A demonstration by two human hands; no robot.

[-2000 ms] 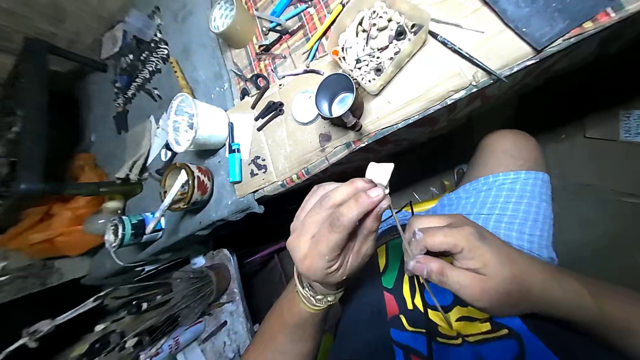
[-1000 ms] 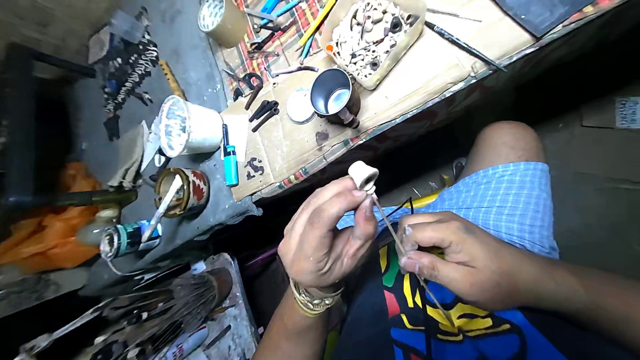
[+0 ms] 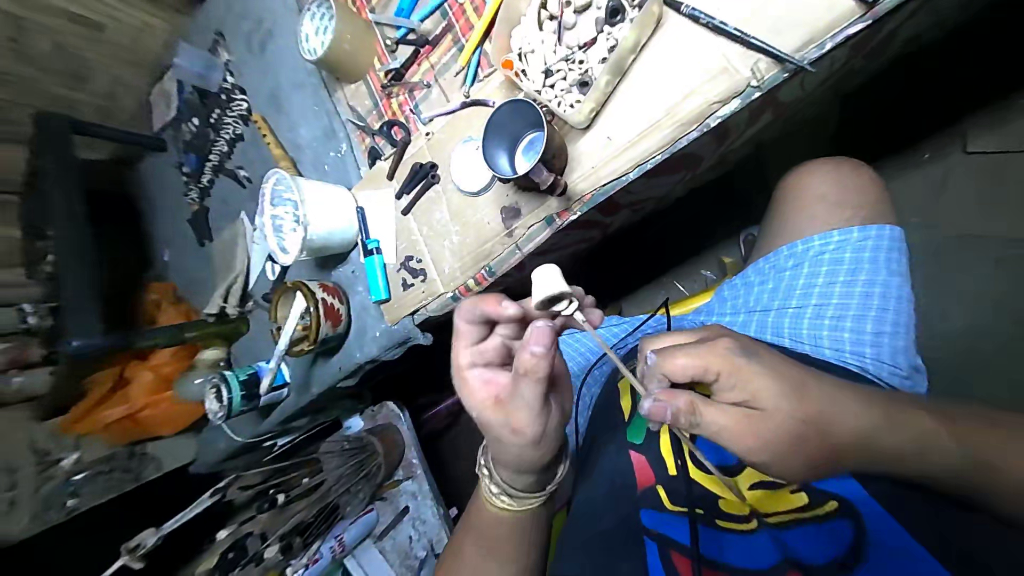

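A small cream-coloured cup-shaped piece (image 3: 550, 286), dark at its opening, sits near the upper tip of a thin wooden stick (image 3: 612, 356). My left hand (image 3: 516, 368), with a bracelet at the wrist, has its fingers around the small piece, thumb and fingertips touching its lower edge. The stick slants down to the right from there. My right hand (image 3: 712, 392) pinches the stick about midway between thumb and forefinger. Both hands are over my lap, in front of the table edge.
On the cardboard-covered table (image 3: 448, 264) stand a dark metal mug (image 3: 520, 148) and a plastic tray of small pale pieces (image 3: 592, 104). To the left are a white tub (image 3: 320, 218), a turquoise tool (image 3: 375, 276), a red-and-white can (image 3: 330, 312) and a small jar (image 3: 240, 392). Many sticks lie lower left.
The small pale piece has turned between my left fingers; its opening now faces down toward the stick. My left fingers have shifted around it. My right hand keeps its pinch on the stick.
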